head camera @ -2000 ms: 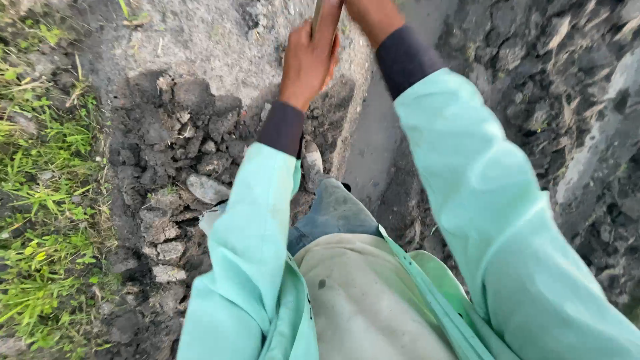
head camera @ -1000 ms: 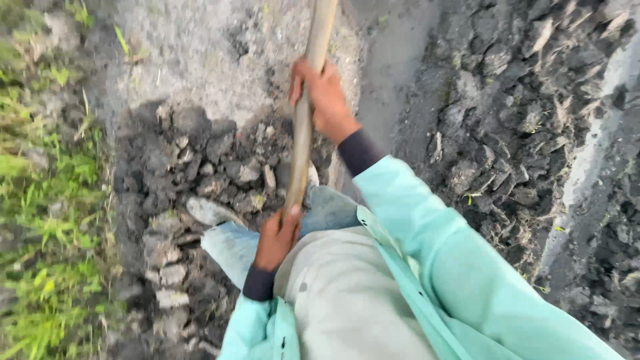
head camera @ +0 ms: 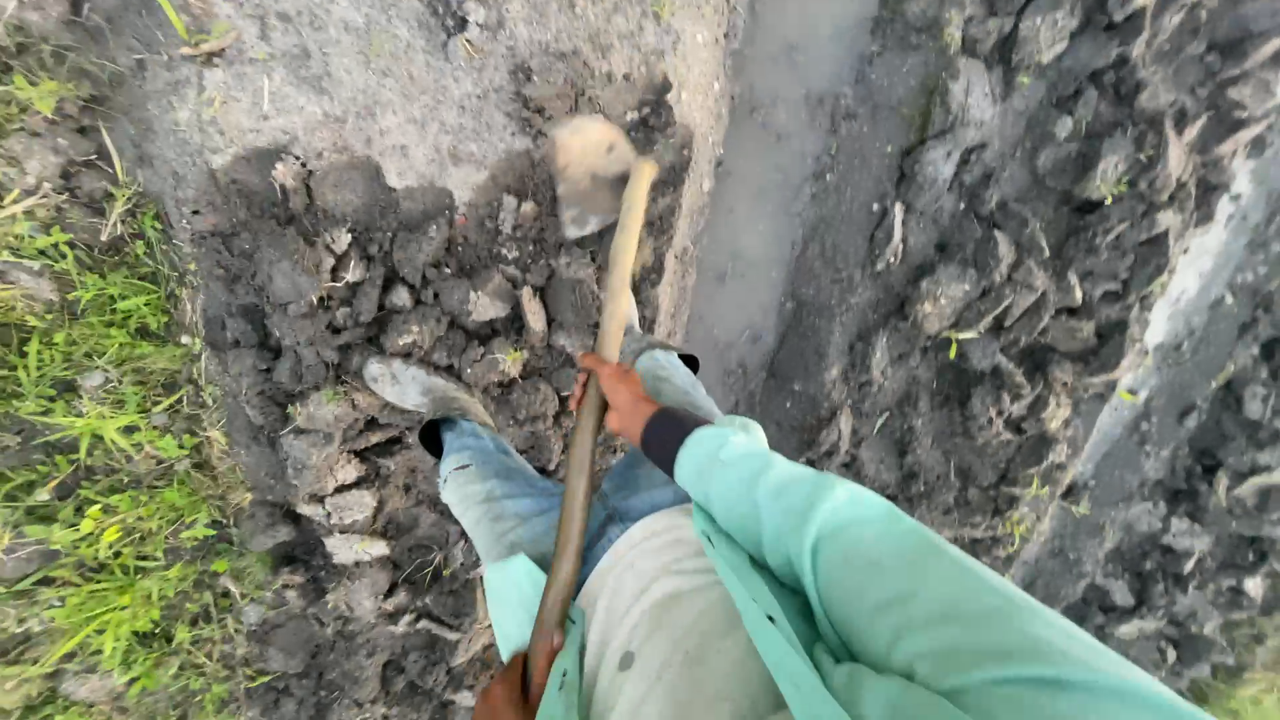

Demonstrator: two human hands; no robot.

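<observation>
A hoe's long wooden handle [head camera: 573, 500] runs up the middle of the view. My right hand [head camera: 618, 398] is closed around its middle, and my left hand [head camera: 515, 690] grips its lower end beside my waist, partly cut off by the frame's bottom edge. At the far end, the blurred metal hoe blade [head camera: 590, 175] is down at dark broken soil [head camera: 400, 240]; whether it has cut in, I cannot tell. My muddy boots [head camera: 415, 388] stand in the clods below the blade.
Green grass [head camera: 90, 450] lines the left side. Paler, smoother ground [head camera: 330, 80] lies beyond the clods. A grey muddy channel [head camera: 750, 220] runs along my right, with rough turned soil [head camera: 1000, 270] past it and a pale wet strip [head camera: 1160, 310] farther right.
Both hands have come down toward my body with the handle since the earliest frame. The hoe blade, out of sight in both earlier frames, now shows near the soil.
</observation>
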